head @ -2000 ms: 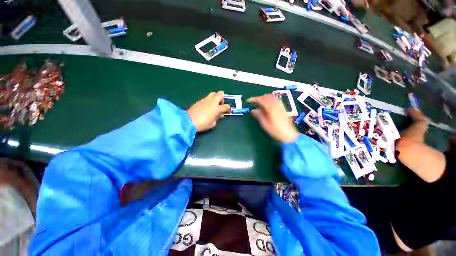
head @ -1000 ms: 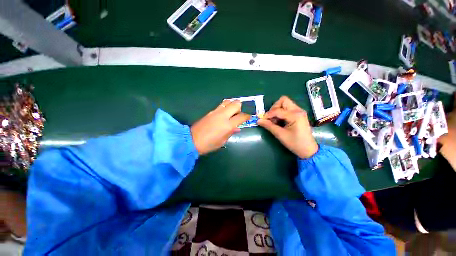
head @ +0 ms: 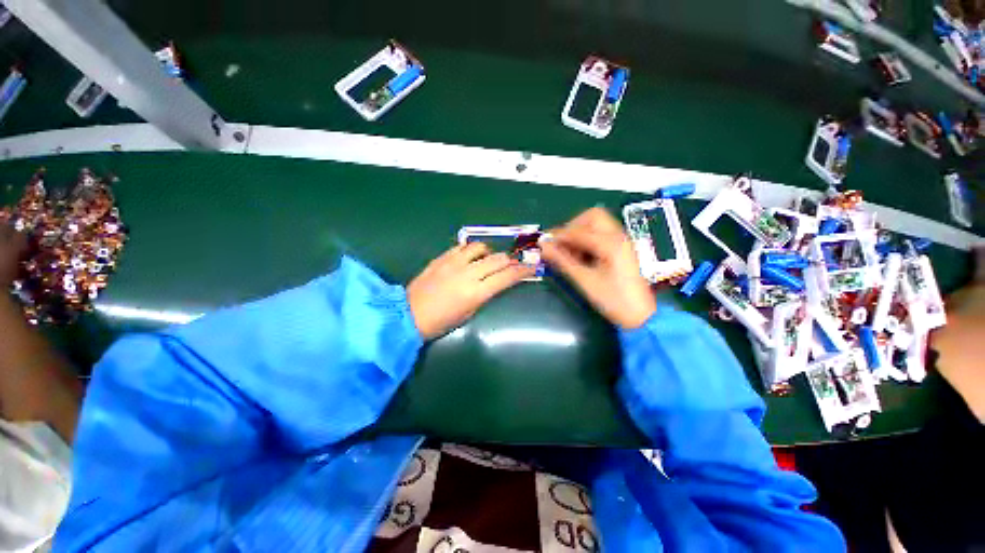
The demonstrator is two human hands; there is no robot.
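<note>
A white housing frame lies on the dark green bench in front of me, partly covered by my hands. My left hand holds its near left side. My right hand is at its right end, with thumb and fingertips together there; it is slightly blurred, and whether it pinches a small part cannot be told. A little blue and some reddish-brown show between my hands. Another white frame lies just right of my right hand, with a blue battery beside it.
A heap of white and blue units lies at right, a copper-coloured heap at left. A pale metal rail and slanted post border the belt, which carries spaced units. Other people's arms show at both sides.
My view has shifted. My right fingers have moved from the near right corner up to the frame's right end. An arm now shows by the left heap.
</note>
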